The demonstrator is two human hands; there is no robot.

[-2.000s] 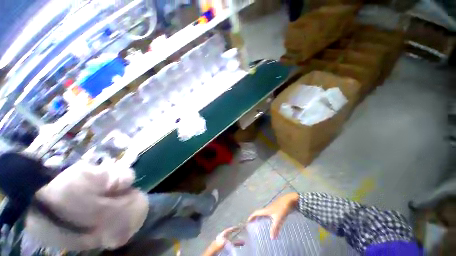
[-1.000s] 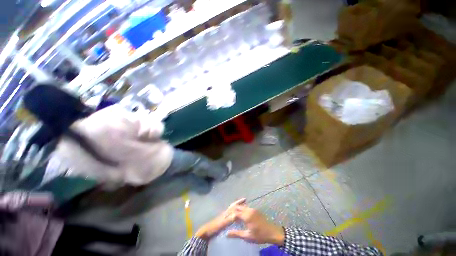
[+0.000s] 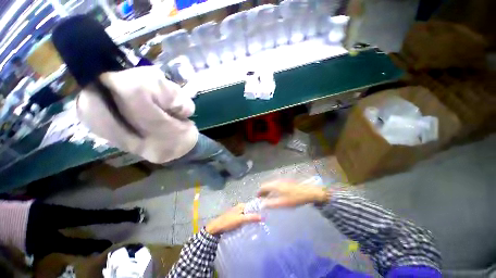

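A translucent, faintly ribbed plastic piece spreads in front of my lap, with purple clothing showing through it. My left hand pinches its top edge from the left. My right hand is at the same edge, its fingertips close to my left fingers, with the plastic below them. Whether this is a bag or a flat sheet I cannot tell. Both hands are bare, with checked sleeves.
A person in a light top stands at the green bench. White units sit on it. An open carton at right holds clear plastic. White-and-black pieces lie in a carton at bottom left. A red object is under the bench.
My hands have risen and moved slightly apart from their overlapped position, and more of the plastic shows. The view has turned, bringing the bottom-left carton into sight.
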